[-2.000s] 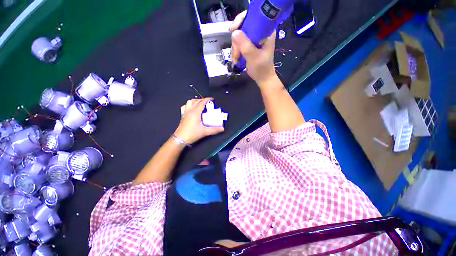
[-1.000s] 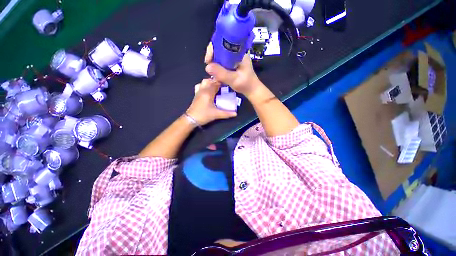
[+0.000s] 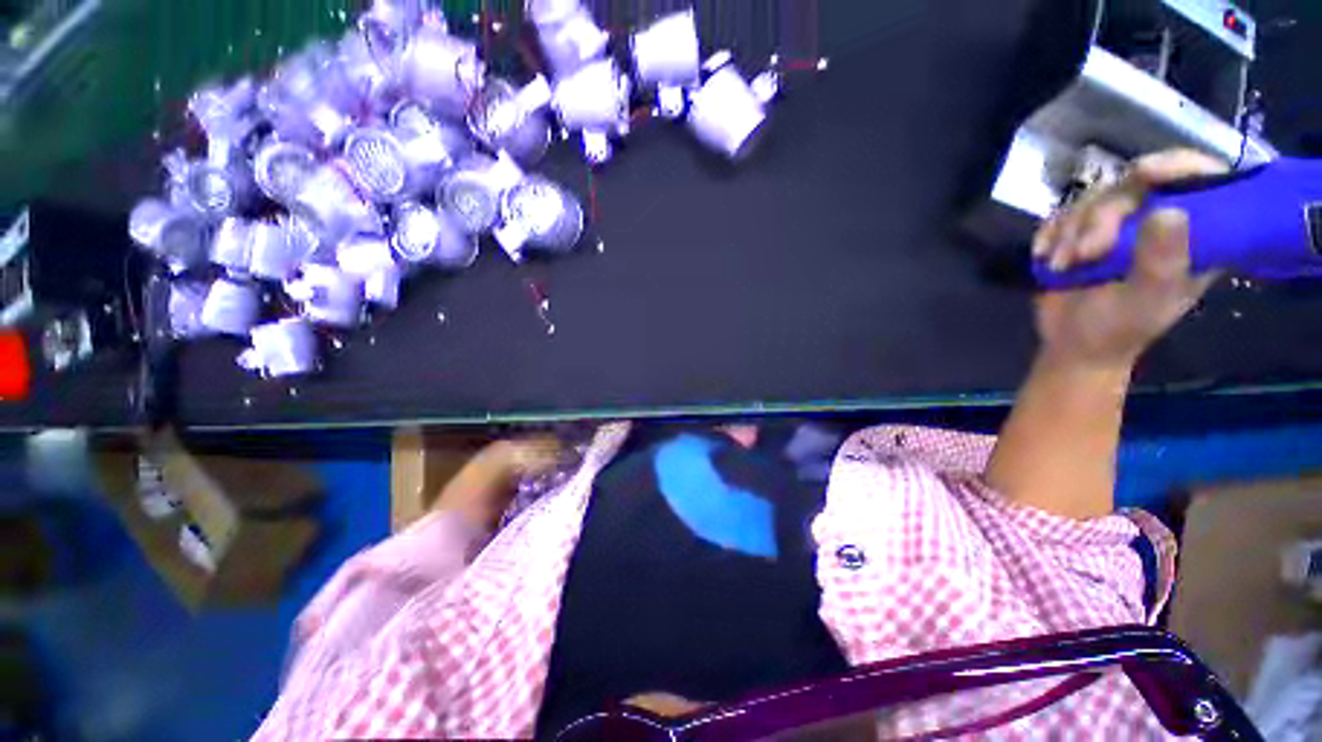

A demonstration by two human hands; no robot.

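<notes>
My right hand [image 3: 1124,268] is closed around the blue-violet electric screwdriver [image 3: 1258,225] at the right, with its tip end toward the left, beside the white and grey screw feeder [image 3: 1124,116]. The hand partly covers the feeder's front. My left hand [image 3: 508,471] is blurred and low, beyond the bench edge on my side, by a carton edge [image 3: 409,478]; whether it holds something cannot be made out. Many white housings [image 3: 377,163] with thin red wires lie heaped on the black mat, several of them apart at the heap's right [image 3: 728,110].
The bench edge [image 3: 754,412] runs across in front of me. A dark device with a red part [image 3: 15,363] stands at the far left. Open cartons [image 3: 218,529] lie on the blue floor at lower left. Cardboard [image 3: 1254,522] lies at lower right. Green surface is at upper left.
The view has turned, so the heap shows nearer the centre. My hands have moved apart: the left is down beyond the bench edge, the right with the screwdriver is by the feeder.
</notes>
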